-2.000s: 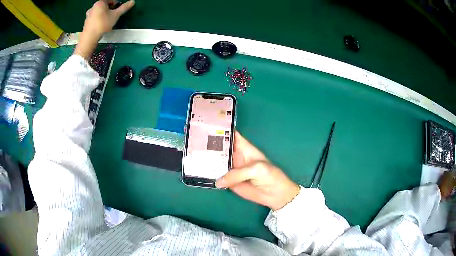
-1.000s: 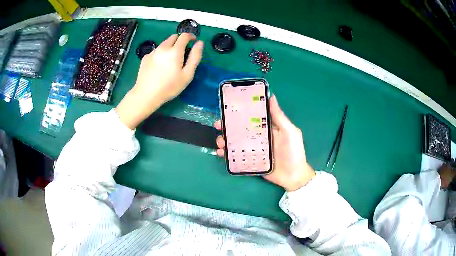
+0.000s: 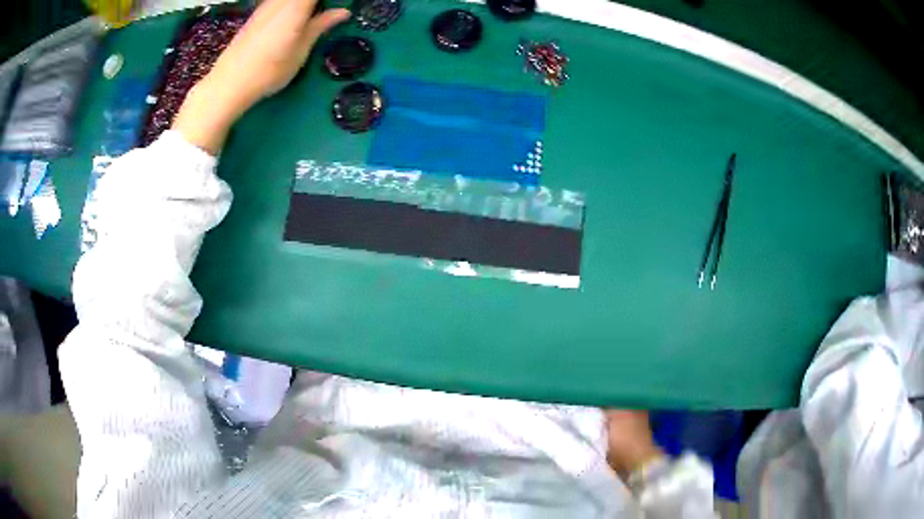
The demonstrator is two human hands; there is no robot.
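My left hand (image 3: 265, 56) is at the top left, its fingertips partly cut off by the picture's edge, beside black round housings (image 3: 350, 58); whether it holds anything is unclear. One housing (image 3: 358, 106) lies nearest the blue film (image 3: 446, 127), which bears small white dots at its lower right. A black strip (image 3: 436, 233) with clear film along its edges lies below. Of my right hand (image 3: 630, 441), only a part near the wrist shows below the bench's front edge; its fingers are hidden. The phone is not in view. Black tweezers (image 3: 718, 223) lie at the right, prongs apart, tips toward me.
A pile of tiny red and black parts (image 3: 544, 63) lies behind the film. A parts tray (image 3: 198, 61) is partly behind my left arm. Clear packs (image 3: 49, 96) are at far left. A white rail (image 3: 750, 66) borders the back. Another person's sleeve (image 3: 861, 355) is at right.
My right hand has gone down below the bench edge and the phone has left view, uncovering film and strip. My left hand has moved up and left; a housing now lies beside the film.
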